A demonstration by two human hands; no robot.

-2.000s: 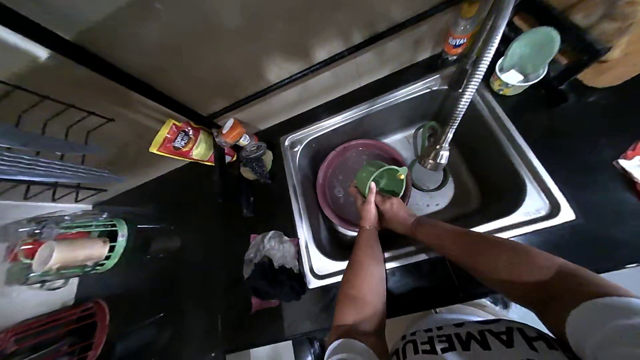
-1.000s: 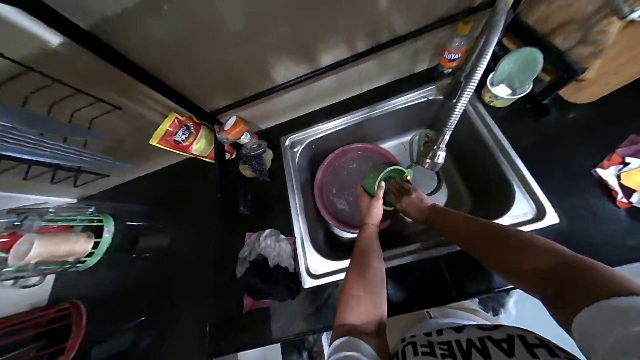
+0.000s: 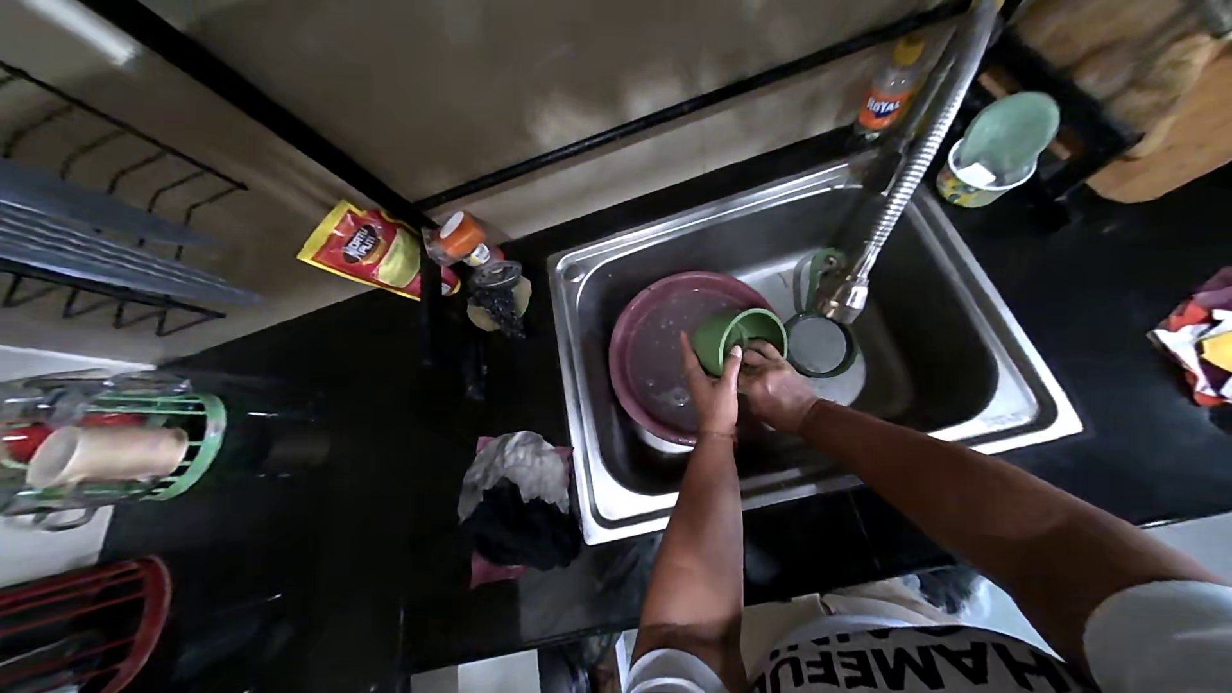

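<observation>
Tilted over the pink plastic basin (image 3: 643,318), a green plastic cup (image 3: 709,345) is held by my left hand (image 3: 713,390) at its side and base. My right hand (image 3: 778,387) is at the cup's open mouth, its fingers partly hidden inside; whether it holds anything there cannot be told. Greyish water fills the basin, which stands in the left part of a stainless steel sink (image 3: 962,366). Right of my hands, a dark green round container (image 3: 820,345) with cloudy liquid sits beneath the faucet head (image 3: 845,300).
Crumpled cloths (image 3: 520,500) lie left of the sink. A seasoning pouch (image 3: 364,248) and an orange-capped jar (image 3: 464,237) stand behind, left. A soft drink bottle (image 3: 884,96) and a tub (image 3: 984,178) are at the back right. Dish racks with a beige cup (image 3: 108,455) are at far left.
The cup has turned so its mouth faces right, toward my right hand. My right hand's fingers have moved from over the cup to its opening.
</observation>
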